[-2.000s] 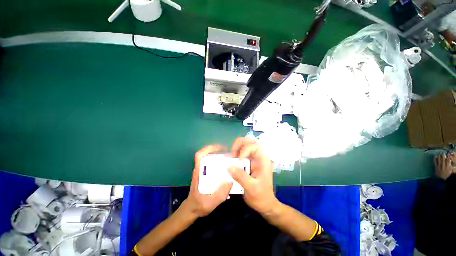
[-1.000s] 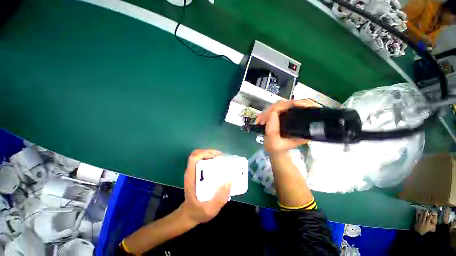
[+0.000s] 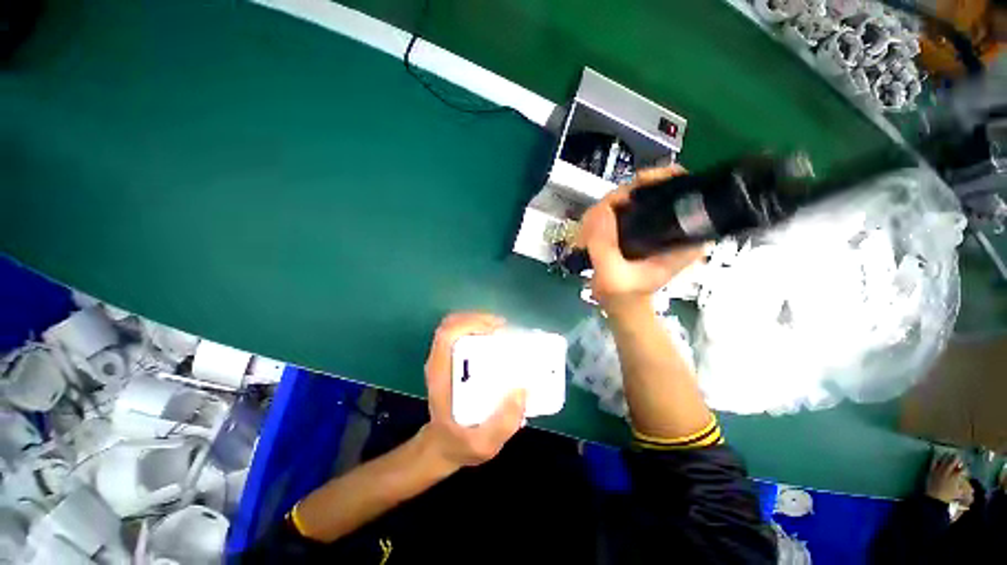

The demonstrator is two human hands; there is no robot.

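My left hand (image 3: 473,422) holds a white rounded rectangular unit (image 3: 513,370) over the front edge of the bench, its plain face up with a small dark slot near the left end. My right hand (image 3: 632,248) is wrapped around the black electric screwdriver (image 3: 707,210), which lies slanted with its tip end at the pickup on the front of the grey screw feeder (image 3: 538,234). The tip itself is hard to see beside the brassy pickup. No screw can be made out.
A large clear bag of white parts (image 3: 839,298) bulges at the right, with a crumpled clear film (image 3: 602,364) left of it. A blue bin of white housings (image 3: 144,441) is lower left. A cardboard box (image 3: 955,392) and another person's hand (image 3: 947,481) are far right.
My right hand left the unit and took hold of the screwdriver, bringing it to the feeder; its rear end has since risen slightly. My left hand still holds the unit. The view has turned.
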